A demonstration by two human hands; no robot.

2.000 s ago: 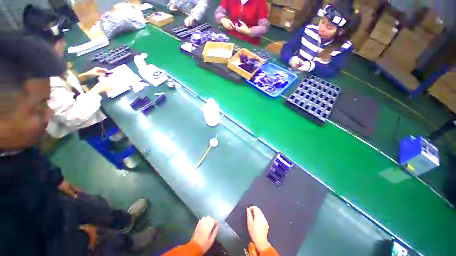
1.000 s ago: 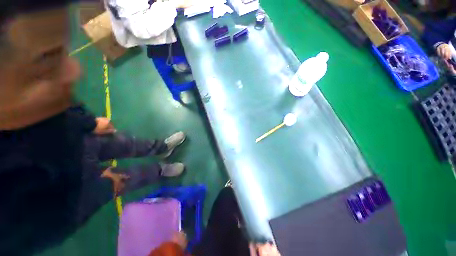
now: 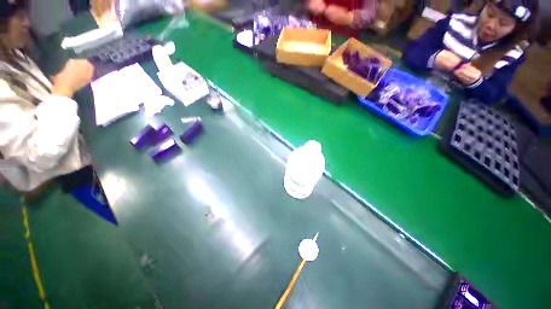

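Observation:
Neither of my hands is in the picture. A thin yellow-orange brush (image 3: 291, 285) lies on the dark green bench (image 3: 235, 241) near the bottom centre, its tip end across a small white round cap (image 3: 308, 249). A white plastic bottle (image 3: 304, 170) stands upright behind the cap, near the belt edge. Several dark purple housings (image 3: 163, 149) lie in a small cluster left of centre. More purple housings (image 3: 468, 297) show at the bottom right, cut off by the edge.
A green conveyor belt (image 3: 350, 151) runs along the bench. Across it are a blue tray (image 3: 417, 127) of purple-and-clear parts, cardboard trays (image 3: 304, 59) and a black grid tray (image 3: 483, 142). White paper (image 3: 124, 93) and a white box (image 3: 184, 84) lie left. A person sits at left, others across.
The view has swung back up and left along the bench. My hands, seen at the mat two seconds ago, are out of the picture. The person standing close at left has left view.

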